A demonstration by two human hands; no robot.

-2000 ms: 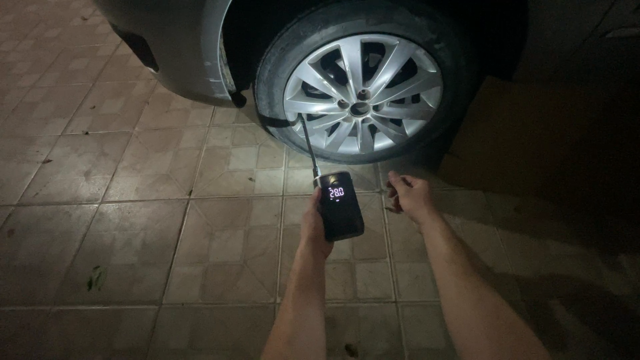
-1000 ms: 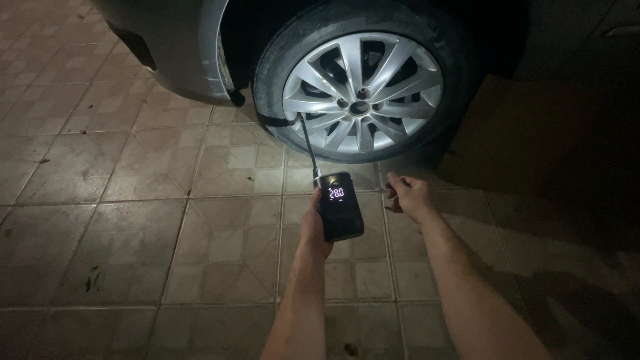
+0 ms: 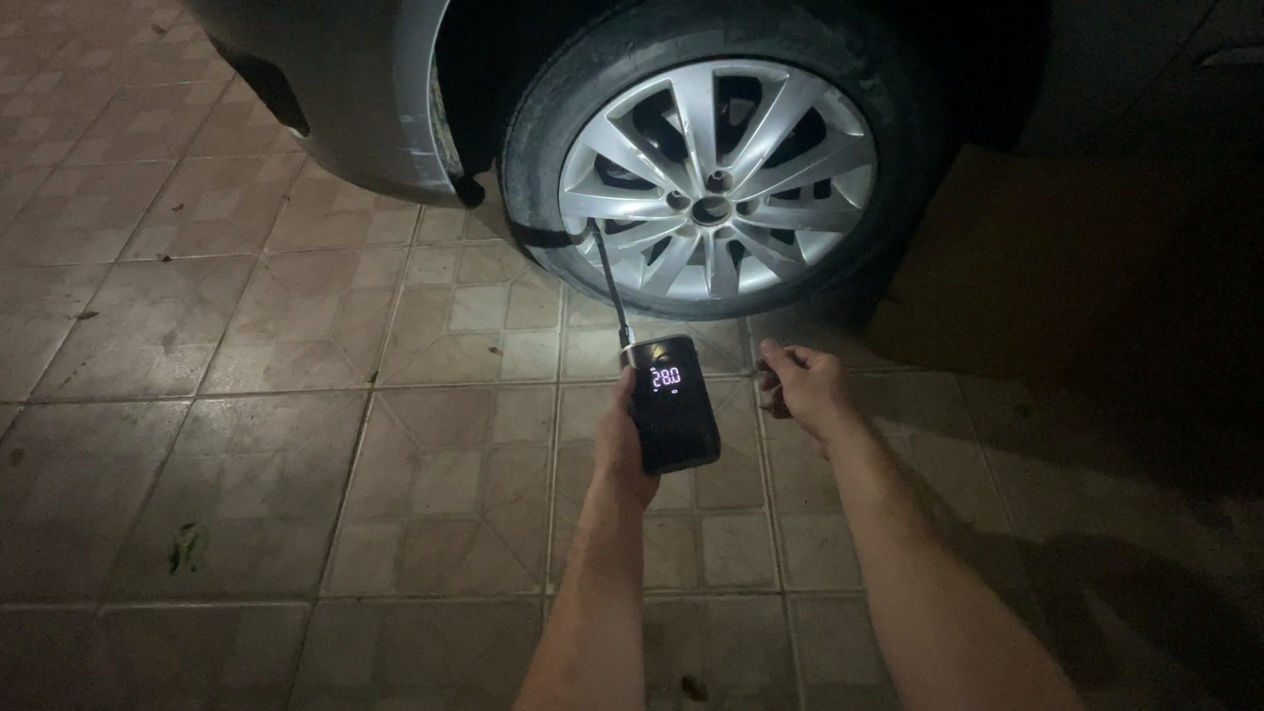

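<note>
My left hand (image 3: 620, 434) holds a black portable tire inflator (image 3: 677, 420) by its left side, its lit display reading 28.0. From the inflator's top a thin dark air hose (image 3: 610, 276) runs up to the lower left rim of a silver alloy wheel (image 3: 713, 202); the valve itself is hidden at the hose end. Around the rim is a black car tire (image 3: 538, 163), resting on the tiles. To the right of the inflator, my right hand (image 3: 805, 387) is held in the air with fingers curled and thumb near the forefinger; nothing shows in it.
The car's bumper (image 3: 346, 99) juts out at upper left, beside the dark wheel arch. A brown panel (image 3: 997, 267), perhaps cardboard, stands right of the tire in shadow. Pale floor tiles (image 3: 267, 474) with a few dry leaves lie below. Light falls on the wheel; the right side is dark.
</note>
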